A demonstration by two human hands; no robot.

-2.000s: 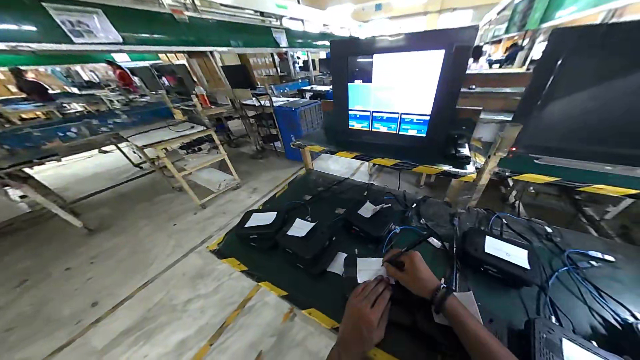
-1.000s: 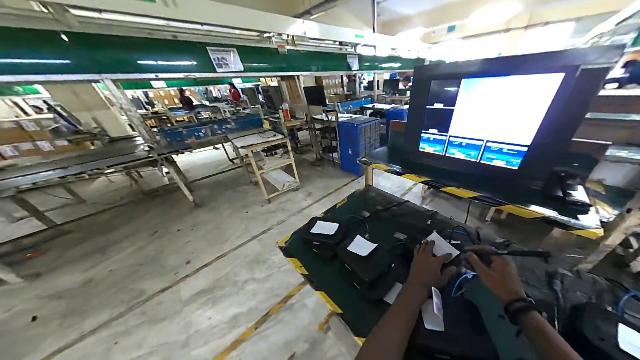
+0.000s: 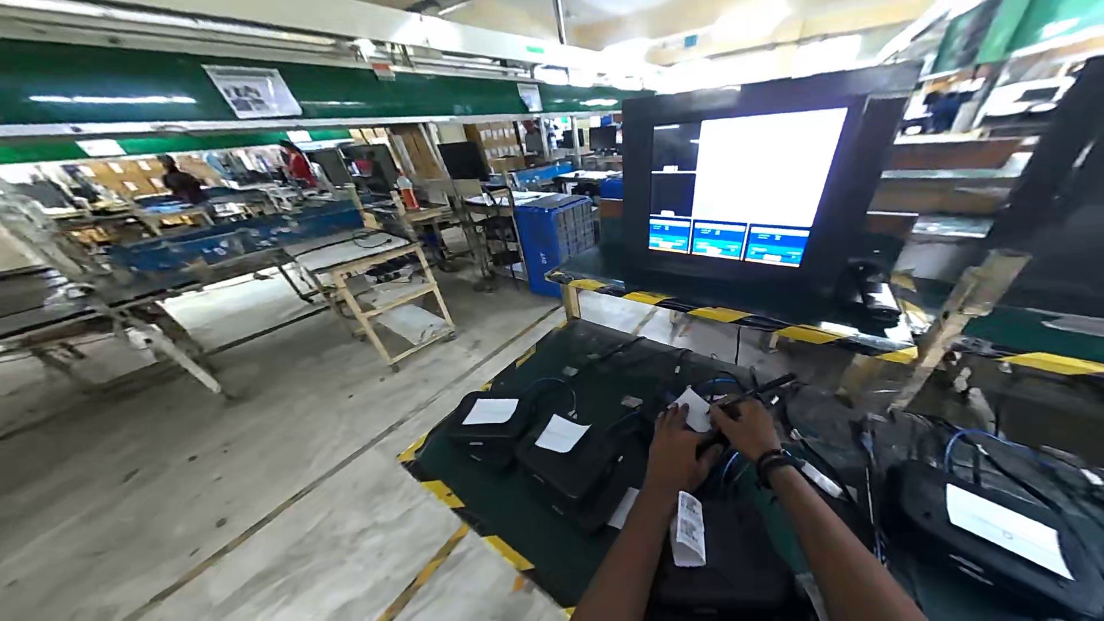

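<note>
My left hand (image 3: 679,453) rests with its fingertips on a small white paper (image 3: 695,409) near the middle of the green table mat. My right hand (image 3: 749,427), with a dark band at the wrist, touches the paper's right side and holds a dark, thin pen-like tool (image 3: 772,385). A printed label strip (image 3: 688,528) bearing codes lies below the hands on a black device (image 3: 720,573). To the left sit a black device (image 3: 490,435) and another black device (image 3: 565,461), each with a white paper on top. At the right is a black device (image 3: 983,526) with a paper.
A large monitor (image 3: 750,185) stands on a shelf edged with yellow-black tape (image 3: 716,314) beyond the table. Cables (image 3: 867,466) run between the devices at the right. Behind are a blue bin (image 3: 552,246) and a wooden-framed cart (image 3: 388,297). People are in the far background.
The view has swung between frames. Both hands were over a white paper earlier too, the right one with a dark pen-like tool. Two seconds ago the paper lay lower, among the devices.
</note>
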